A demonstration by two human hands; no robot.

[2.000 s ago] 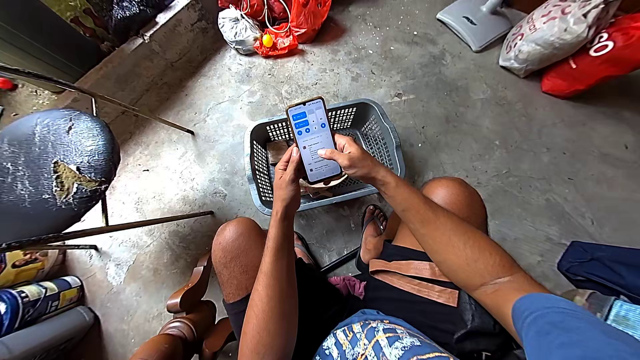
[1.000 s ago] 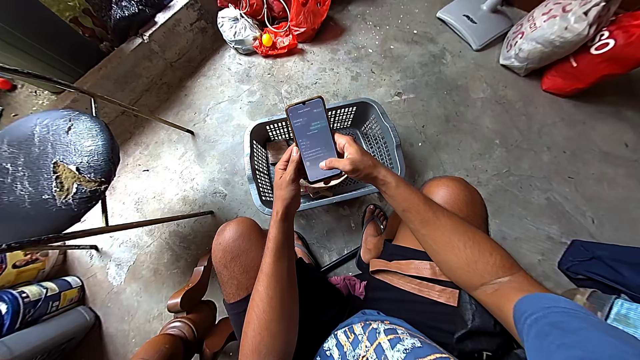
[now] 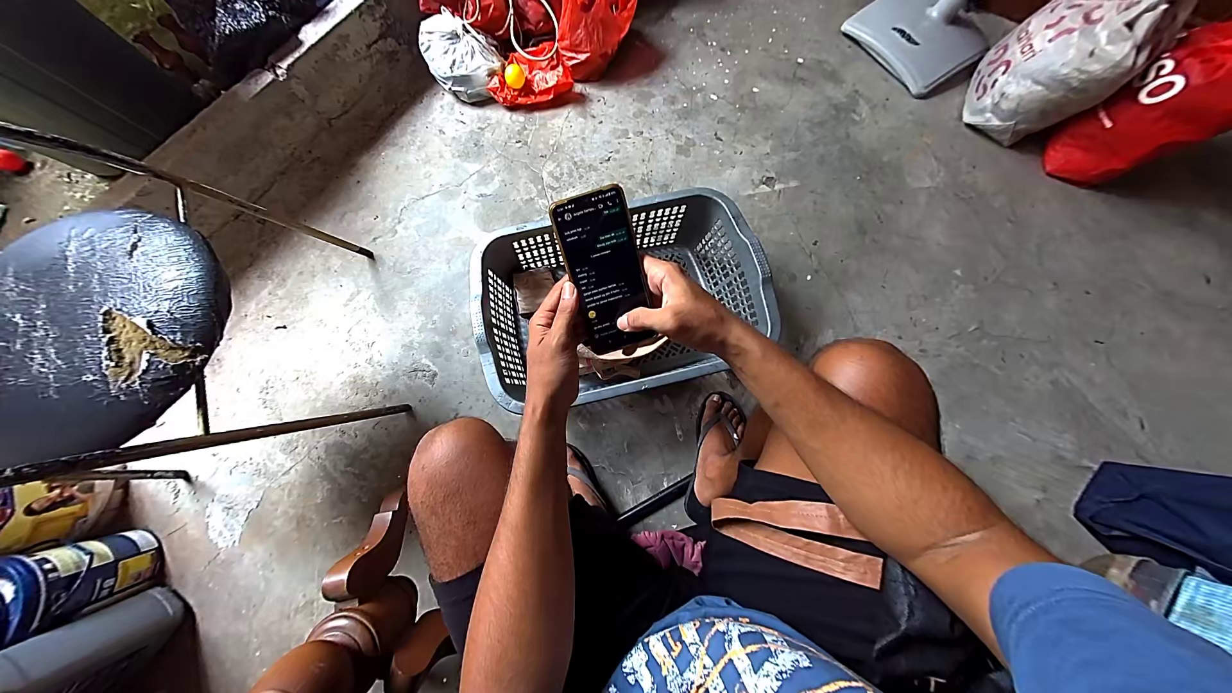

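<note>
A smartphone (image 3: 599,260) with a dark screen bearing lines of writing is held upright over a grey plastic basket (image 3: 760,289) on the floor. My left hand (image 3: 554,332) grips its lower left edge. Around its lower right side is my right hand (image 3: 679,308), the thumb over the lower part of the screen. Inside the basket, partly hidden by the phone and hands, lie brownish pieces (image 3: 532,289) whose kind I cannot tell. Strips of tan material (image 3: 799,544) rest across my lap, on dark cloth.
A worn, torn stool seat (image 3: 96,318) with metal legs stands at the left. Red and white plastic bags (image 3: 587,38) lie beyond the basket, more bags (image 3: 1068,63) at the upper right beside a grey flat-based object (image 3: 914,43). Turned wooden furniture (image 3: 361,616) is near my left leg.
The phone's screen has gone from a light page to dark ones, and its content differs from a second ago. My right thumb has shifted slightly over the screen; both hands still hold the phone.
</note>
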